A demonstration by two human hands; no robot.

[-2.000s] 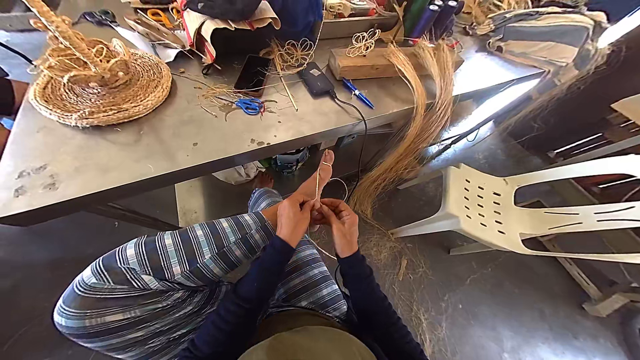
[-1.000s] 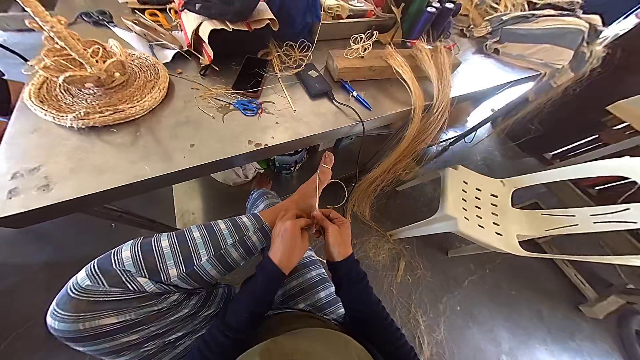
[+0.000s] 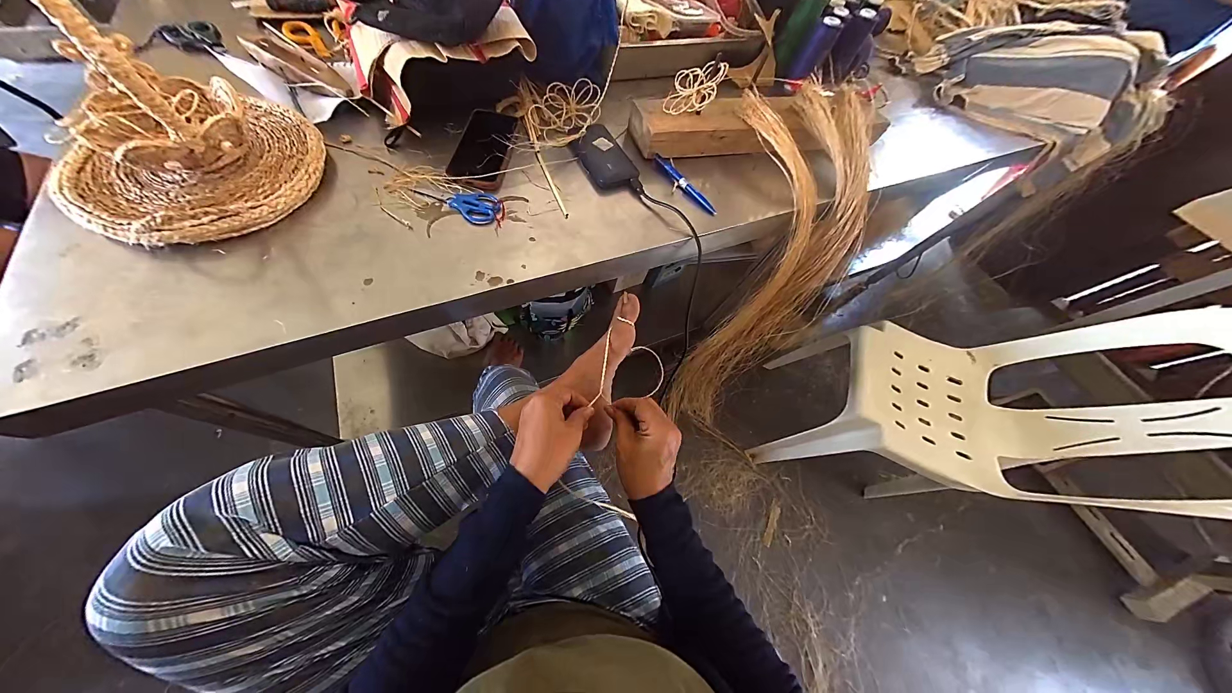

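Note:
A thin pale fibre cord [image 3: 605, 361] loops round the toe end of my raised bare foot [image 3: 589, 373] and runs back to my hands. My left hand [image 3: 551, 433] pinches the cord near the heel. Just to its right, my right hand [image 3: 645, 441] pinches a strand between thumb and finger, with a loose curl of cord standing above it. The hands are a little apart. A thin end trails below them over my striped trousers. Long loose plant fibres [image 3: 835, 212] hang from a wooden block [image 3: 707, 130] down over the table edge, right of my hands.
On the metal table [image 3: 289, 279] lie a coiled rope piece [image 3: 192, 183], blue-handled scissors [image 3: 475, 207], a phone [image 3: 483, 149], a black device [image 3: 606, 159] with a hanging cable and a blue pen [image 3: 684, 185]. A white plastic chair [image 3: 924, 404] stands at the right; fibres litter the floor.
My hands, close together one second ago, have moved slightly apart. The cord stays looped on the foot.

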